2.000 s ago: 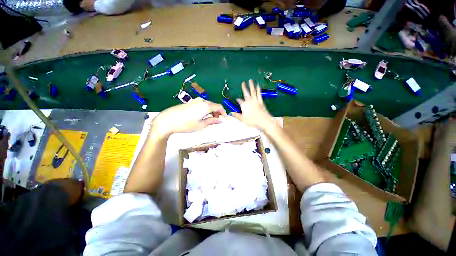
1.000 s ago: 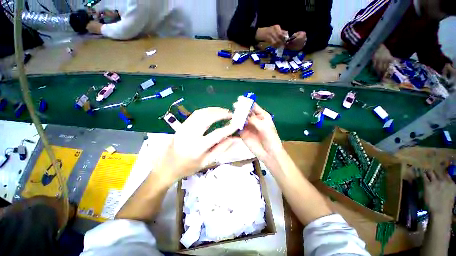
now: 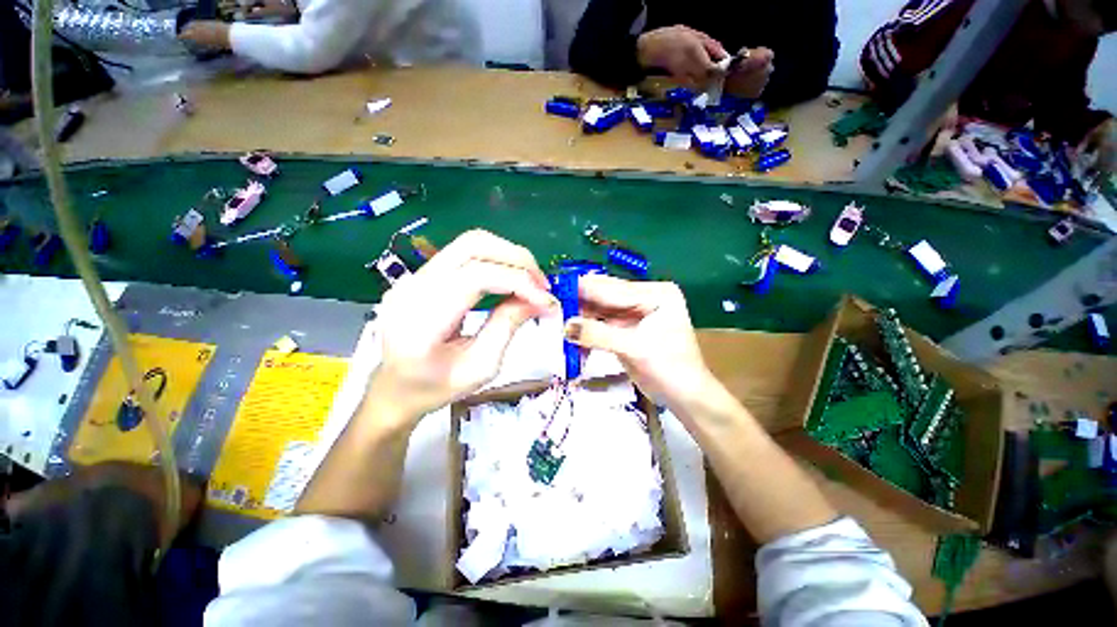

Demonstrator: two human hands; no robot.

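A blue battery [image 3: 571, 321] is upright between my hands, above the box of stickers [image 3: 671, 490]. My right hand [image 3: 643, 337] grips it from the right with thumb and fingers. My left hand [image 3: 459, 325] has its fingertips at the battery's upper left side; whether they hold a sticker cannot be seen. Thin red and dark wires run down from the battery to a small green circuit board [image 3: 546, 459], which hangs over the white stickers [image 3: 564, 514]. The box stands on a white board [image 3: 429, 490].
The green conveyor belt [image 3: 515, 208] crosses behind my hands with scattered batteries and pink housings [image 3: 243, 202]. A carton of circuit boards [image 3: 980, 490] stands at right. Yellow printed sheets [image 3: 276, 416] lie at left. Across the belt, people's hands work near a battery pile [image 3: 717, 129].
My hands picked up a battery from the belt area. Since a second ago its white-patched face has turned out of sight, and its wires and circuit board now hang below in view.
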